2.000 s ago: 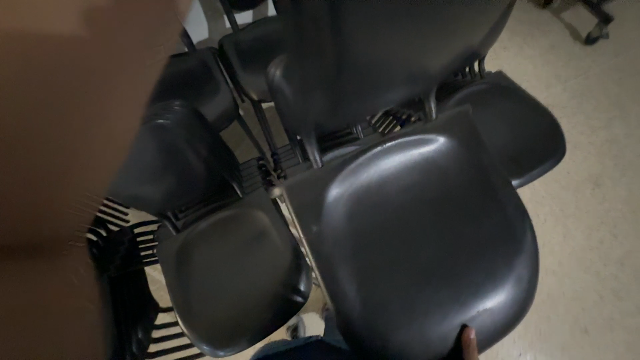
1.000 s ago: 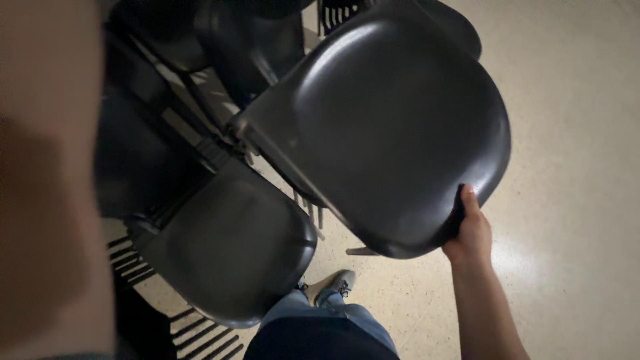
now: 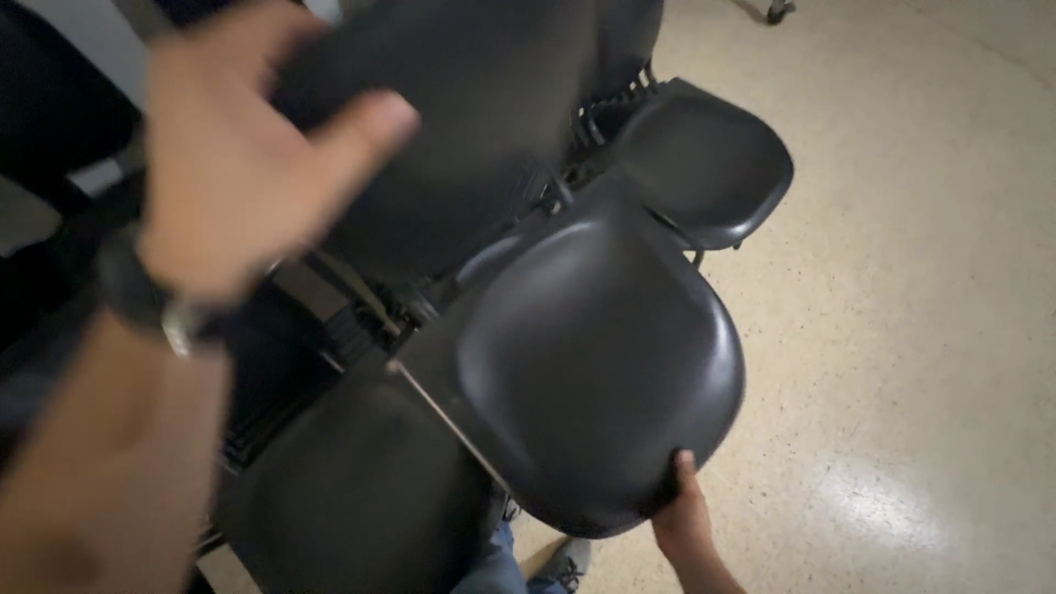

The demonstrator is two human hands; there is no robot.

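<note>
My right hand (image 3: 685,511) grips the front edge of a black chair seat (image 3: 594,363), its thumb on top and its fingers out of sight beneath. The seat is joined to a tall black backrest (image 3: 470,124), which leans up and away. Blurred and close to the camera, my left hand (image 3: 247,157) is raised at the upper left with thumb and fingers apart. It overlaps the backrest's left edge in the picture; no grip shows. A dark wristwatch (image 3: 165,289) is on that wrist.
Another black seat (image 3: 371,495) lies at the lower left, against the held chair's side. A further black chair (image 3: 701,165) stands behind at the right. A caster (image 3: 778,11) shows at the top edge. My shoe (image 3: 569,561) is on the speckled floor below.
My left hand has come into view; one second ago mainly a blurred arm showed at the left. My right hand keeps its hold on the seat edge. The view has shifted.
</note>
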